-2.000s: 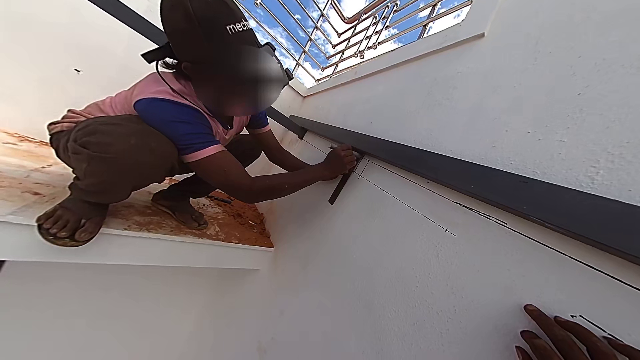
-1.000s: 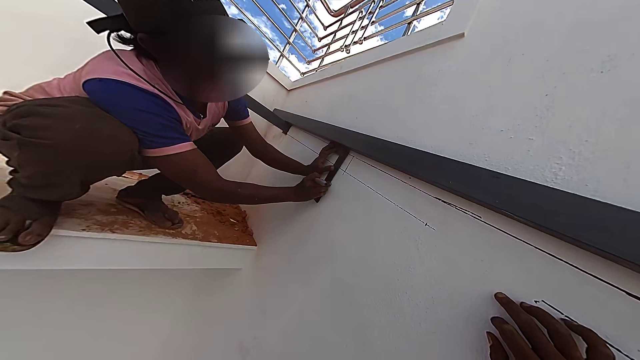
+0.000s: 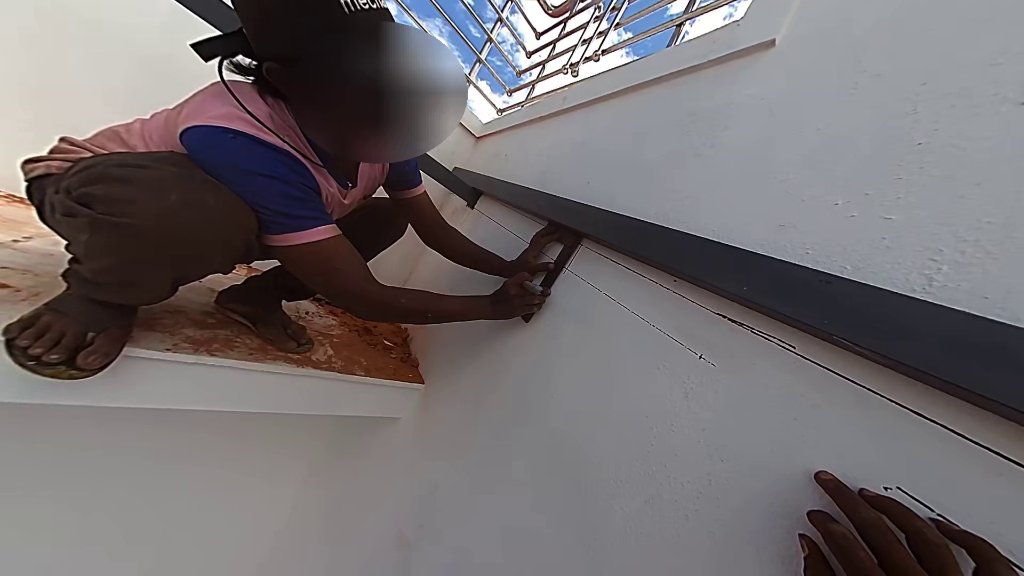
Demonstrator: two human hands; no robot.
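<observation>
My right hand (image 3: 896, 532) rests at the lower right against the white wall (image 3: 640, 448), fingers spread and holding nothing, beside a short dark pencil or marker line. My left hand is out of view. On the left a co-worker (image 3: 264, 168) squats on a ledge. One of the co-worker's hands presses a dark flat bar (image 3: 563, 266) to the wall just under a long dark grey metal beam (image 3: 720, 256); the other holds a small light-tipped marking tool (image 3: 534, 286) beside the bar. Dark drawn lines (image 3: 640, 316) run along the wall below the beam.
The white-edged ledge (image 3: 264, 370) carries reddish dirt (image 3: 376, 344) and ends at the wall corner. A second dark bar (image 3: 448, 180) meets the long beam behind the co-worker. Above is an opening with a metal grille (image 3: 552, 48), sky behind it.
Two seconds ago the dark bar stuck out below the co-worker's hand; now both of the co-worker's hands are at it. My right hand stays at the wall, with more of it in view.
</observation>
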